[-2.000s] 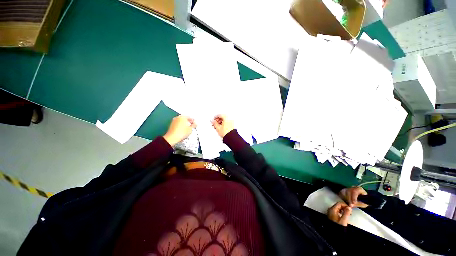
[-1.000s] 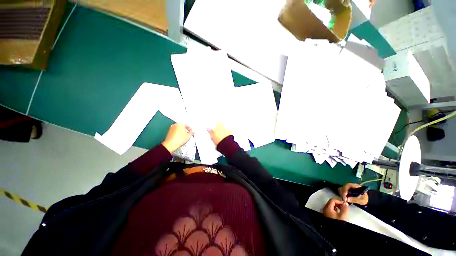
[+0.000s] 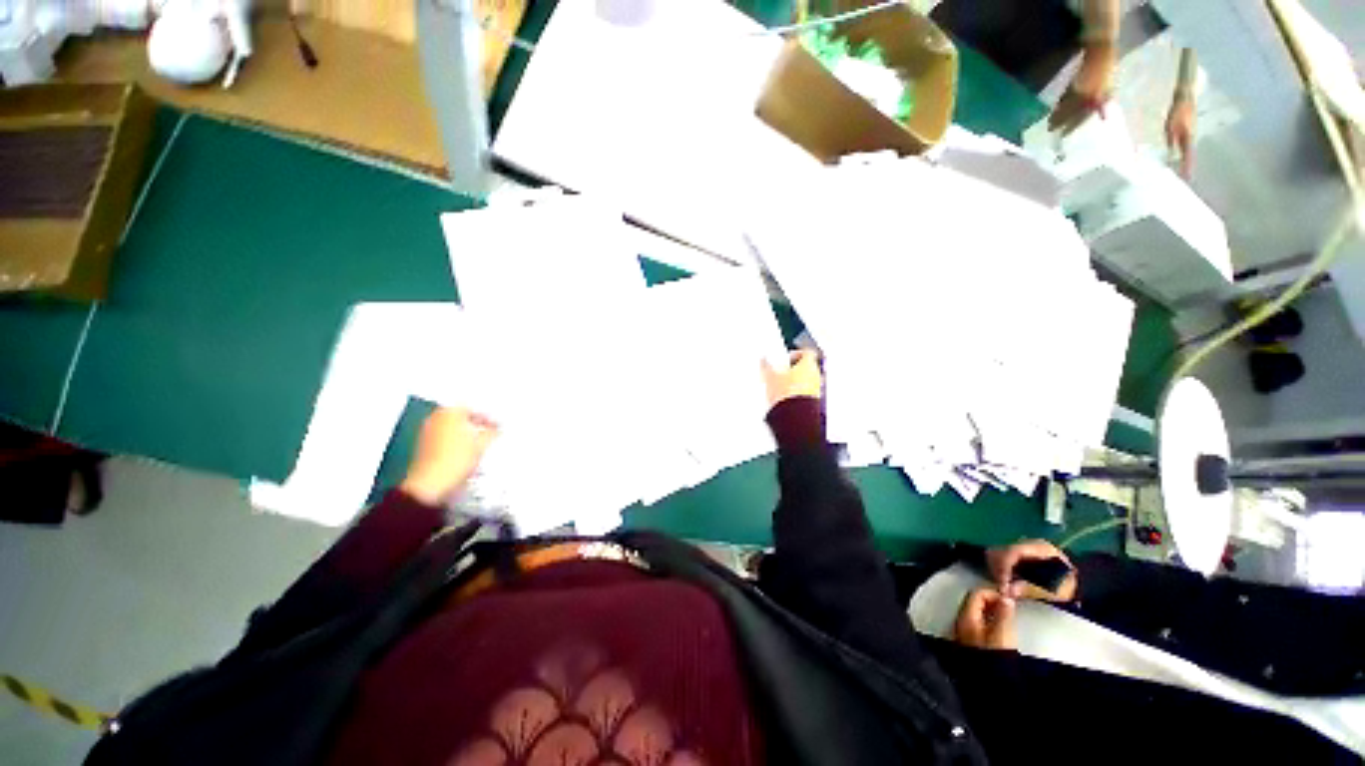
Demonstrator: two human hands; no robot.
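Flat white pieces [image 3: 599, 344] lie fanned in front of me on the green bench, overexposed so their print does not show. My left hand [image 3: 452, 449] has its fingers closed near the white backing strip [image 3: 337, 412], which bends over the green surface; whether it pinches a label cannot be told. My right hand [image 3: 792, 377] is at the right edge of the fanned pieces, fingers on a white piece there, beside the main stack [image 3: 958, 314]. The stack is a large uneven heap with many edges showing. A large white board [image 3: 636, 105] lies behind.
A brown carton with green and white contents [image 3: 868, 83] stands behind the stack. A shallow brown box [image 3: 60, 187] and a white device [image 3: 190, 45] are at left. A round white lamp or fan [image 3: 1198, 476] is at right. Another person's hands [image 3: 1018, 587] hold something dark; more hands [image 3: 1100, 83] show top right.
My right hand has moved right from the middle of the fanned pieces to their edge by the stack. The view has shifted, bringing hands at top right and white devices at top left into view.
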